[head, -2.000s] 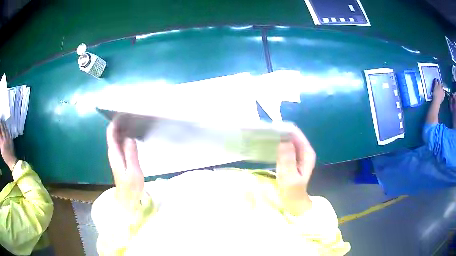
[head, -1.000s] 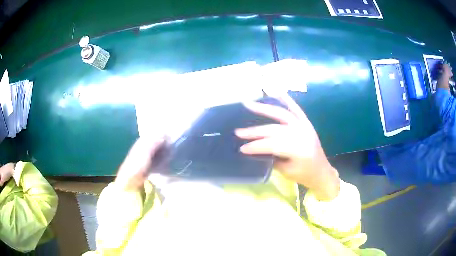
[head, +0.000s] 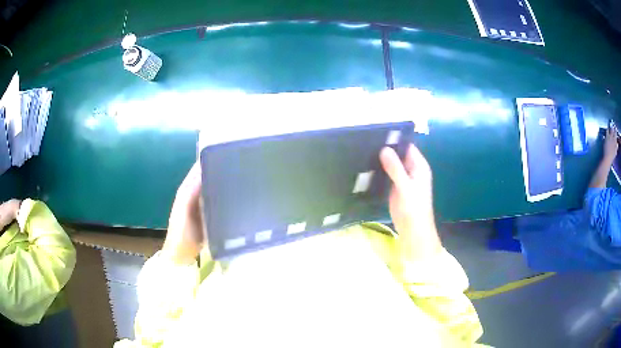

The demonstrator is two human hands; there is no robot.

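Observation:
A tablet [head: 293, 187] is held up in front of me, its dark face towards me, with a row of small white squares along the lower edge and two more near the right end. My left hand [head: 185, 214] grips its left end, fingers mostly hidden behind it. My right hand [head: 410, 190] grips its right end, thumb on the face. White sheets [head: 293, 109] lie on the green bench behind the tablet, partly hidden by it and washed out by glare.
A dispenser bottle [head: 142, 62] stands back left. Another tablet [head: 541, 149] on a white sheet and a blue tray [head: 574, 129] lie right. One more tablet [head: 507, 20] lies at the back. Neighbours' arms show at both sides; a sheet bundle [head: 27, 126] is far left, a carton [head: 92, 292] below.
The tablet has turned over from its plain logo back to the face with white squares. My right hand has moved from across its back to its right end. The neighbour's hand at right has moved.

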